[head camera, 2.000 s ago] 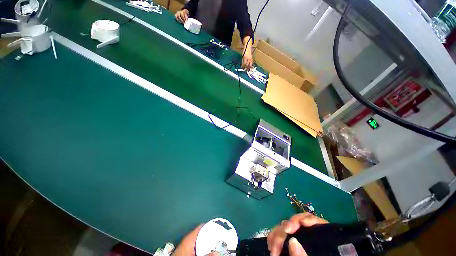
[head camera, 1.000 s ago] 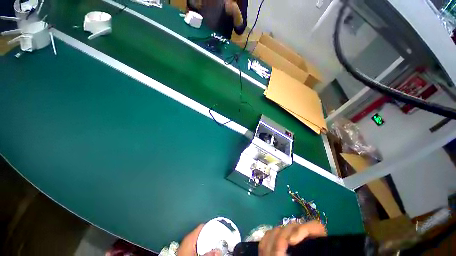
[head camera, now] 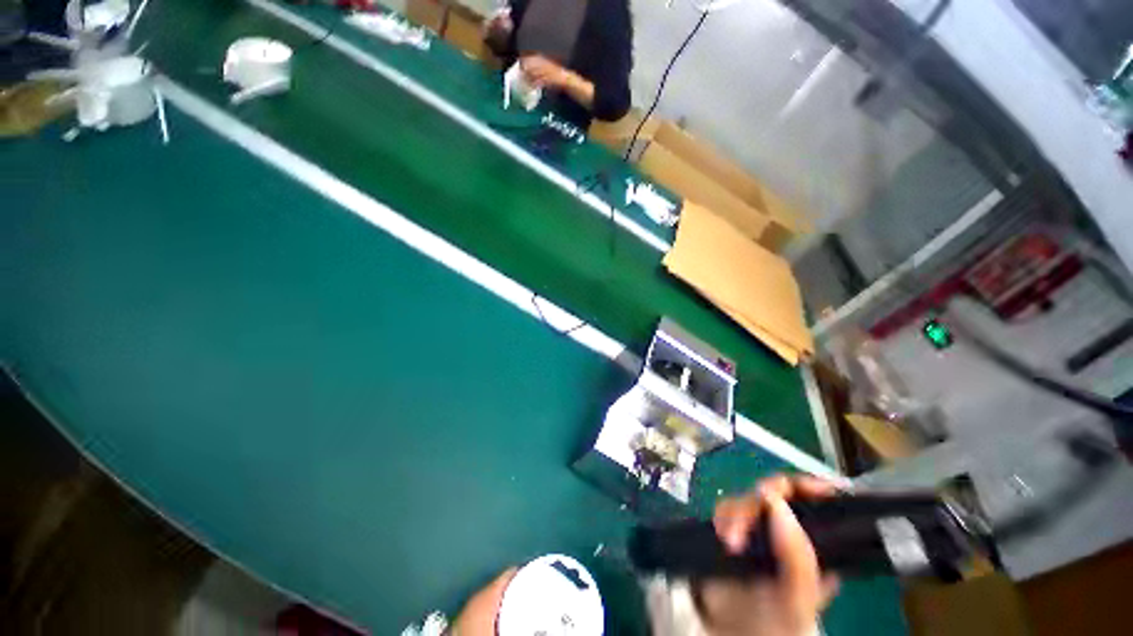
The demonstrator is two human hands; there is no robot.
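Observation:
My left hand [head camera: 482,606] holds a white round plastic housing [head camera: 549,601] at the bottom edge of the picture; the hand is mostly cut off and behind the housing. My right hand [head camera: 773,559] is closed around the thick black electric screwdriver [head camera: 857,532], slightly blurred. The screwdriver lies nearly level, its tip end pointing left, above and right of the housing and apart from it. The grey-silver screw feeder [head camera: 665,429] with its raised clear lid stands on the bench just beyond the screwdriver tip.
A green belt [head camera: 478,224] with a pale rail [head camera: 373,214] runs beyond the bench. White units [head camera: 118,93] stand upper left, and one white unit [head camera: 259,65] is on the belt. A person [head camera: 565,56] sits opposite. Cardboard sheets [head camera: 742,280] lie at the far right.
The screwdriver in my right hand has moved up and away from the housing. The housing has turned, showing a dark opening. The person opposite now handles a white part.

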